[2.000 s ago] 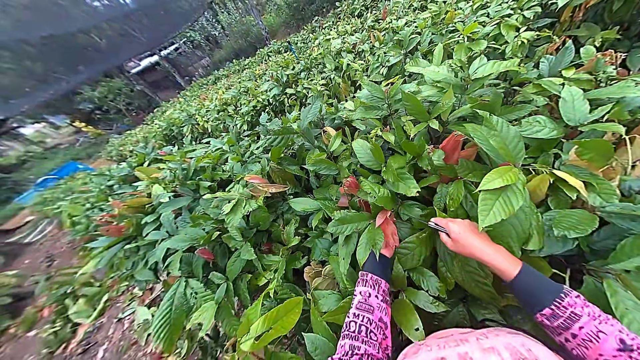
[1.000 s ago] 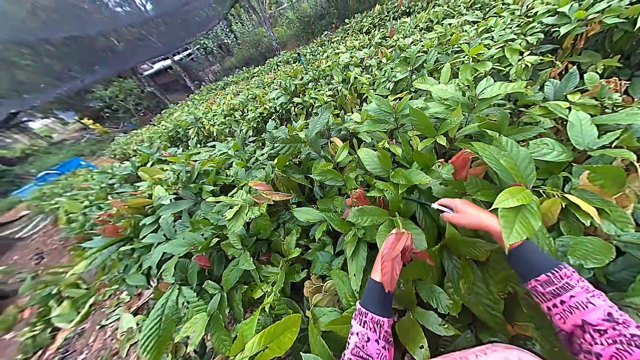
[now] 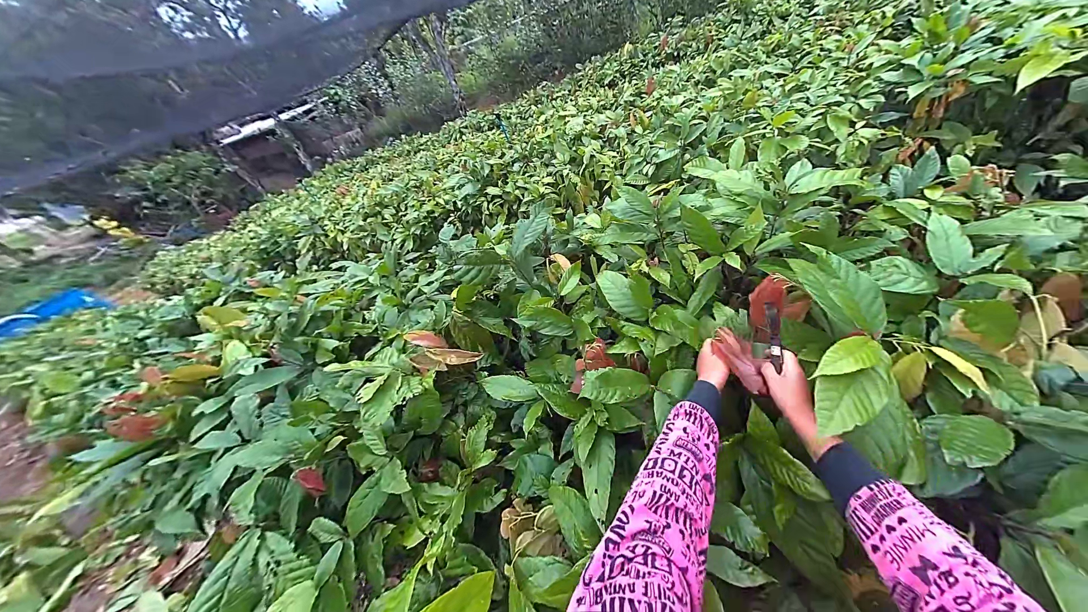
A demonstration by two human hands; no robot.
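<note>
My left hand [image 3: 714, 364] is closed on a bunch of reddish young leaves [image 3: 741, 360], low among the green leafy seedlings. Right beside it, my right hand [image 3: 789, 384] grips a small cutting tool with a dark blade [image 3: 773, 327], which points up; its exact kind is unclear. The tool stands in front of a larger red leaf [image 3: 769, 297]. The fingertips of both hands nearly meet at the bunch, and leaves partly hide them.
Dense green seedlings [image 3: 510, 319] surround both hands and stretch far back. Dark shade netting [image 3: 212, 81] hangs at the upper left. A blue object [image 3: 55, 308] lies at the left edge, above bare soil [image 3: 19, 459].
My left hand has moved up and right with the reddish leaves, close to my right hand. The tool, which pointed left a second ago, now points up.
</note>
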